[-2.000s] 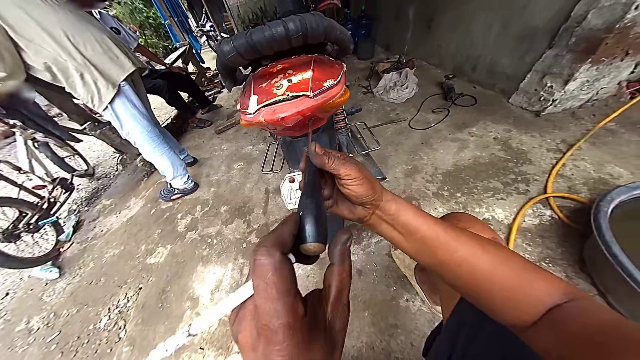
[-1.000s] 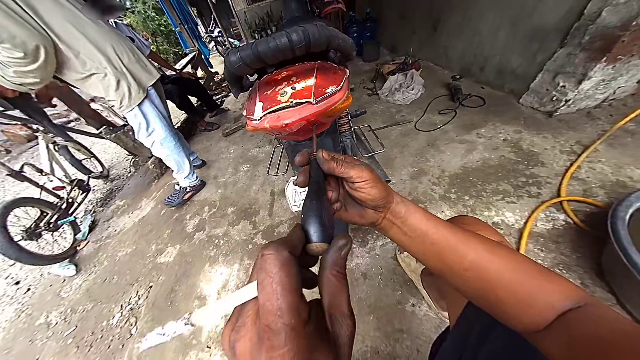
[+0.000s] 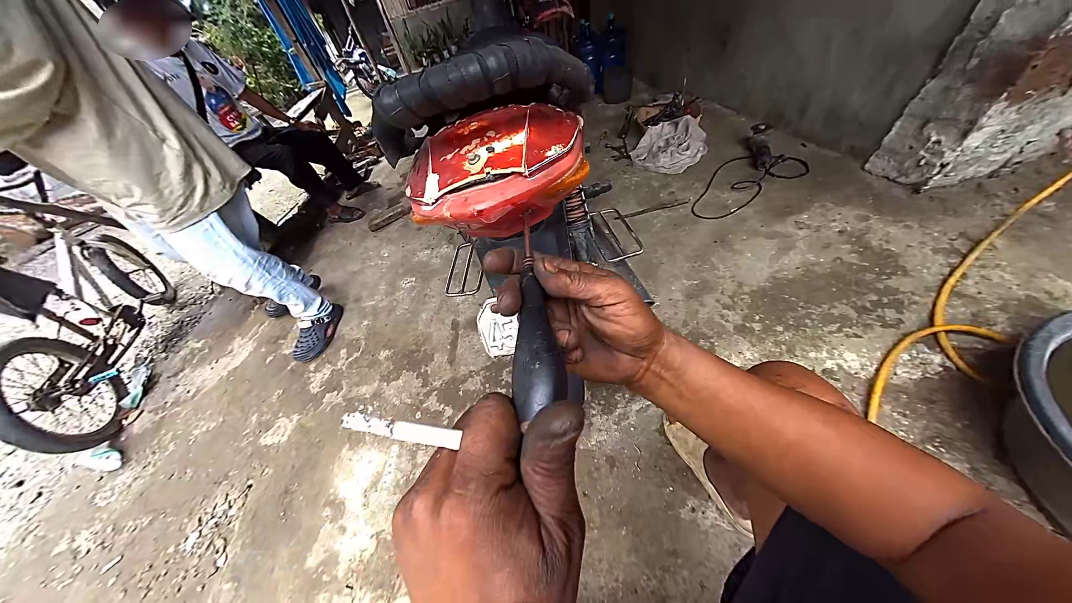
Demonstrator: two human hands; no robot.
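A screwdriver with a black handle (image 3: pixel 538 352) points away from me, its shaft reaching the lower edge of a red motorcycle tail light (image 3: pixel 502 172). My left hand (image 3: pixel 502 494) grips the butt of the handle between thumb and fingers, and a cigarette (image 3: pixel 402 431) sticks out to the left from the same hand. Around the front of the handle and the base of the shaft are the fingers of my right hand (image 3: pixel 599 318). Whether the tip sits in a screw is too small to tell. Behind the light is a black wrapped seat or tube (image 3: pixel 486 79).
A person in jeans (image 3: pixel 243 260) stands at left beside a bicycle (image 3: pixel 63 385); another person sits behind. Wire footrests (image 3: pixel 620 234) flank the motorcycle. A corded power tool (image 3: pixel 760 146) and white sack (image 3: pixel 670 144) lie at back right. A yellow hose (image 3: pixel 946 301) and metal basin (image 3: pixel 1043 402) are at right.
The cigarette shows at a different angle in my left hand, which stays at the handle's butt. My right hand keeps its place near the shaft. The standing person has shifted right in the view.
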